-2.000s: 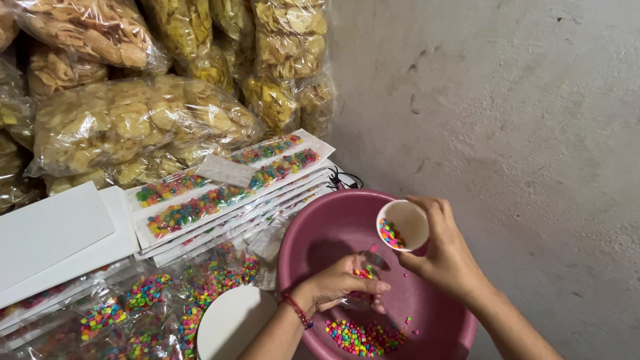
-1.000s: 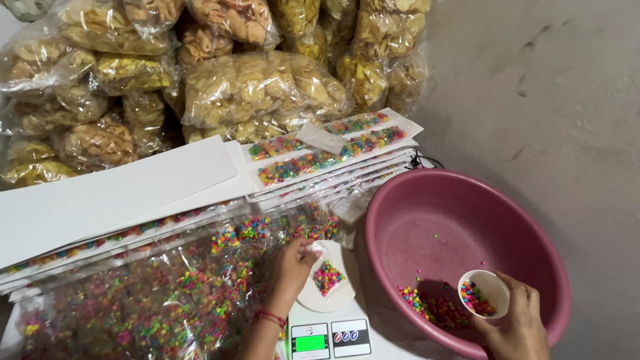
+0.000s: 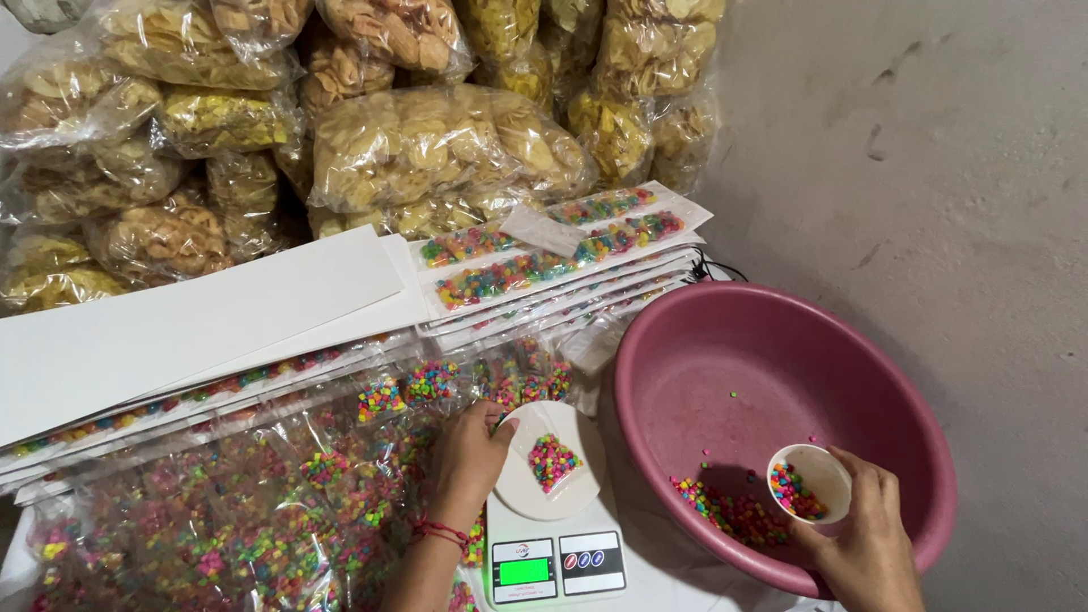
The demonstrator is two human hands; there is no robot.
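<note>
My right hand (image 3: 867, 527) grips a white cup (image 3: 809, 483) holding small multicoloured candies, tilted over the lower right of a maroon plastic basin (image 3: 914, 416). Loose candies (image 3: 739, 514) lie on the basin's floor. A clear bag of candies (image 3: 552, 463) rests on the round white plate of a digital kitchen scale (image 3: 557, 544), whose display glows green. My left hand (image 3: 476, 450), with a red string bracelet on the wrist, is at the plate's left edge, thumb and forefinger close together. Whether a bag's edge is between those fingertips cannot be told.
Many clear bags of candies (image 3: 280, 510) cover the table at left. Behind them are white boards (image 3: 212, 310) and stacked sheets with candy strips (image 3: 544, 268). Large clear bags of chips (image 3: 442, 144) are piled at the back. A bare wall (image 3: 918, 170) rises on the right.
My left hand has moved from over the basin to beside the scale plate, where the candy bag now lies. The cup stays in my right hand, now lower in the basin. The view has shifted left.
</note>
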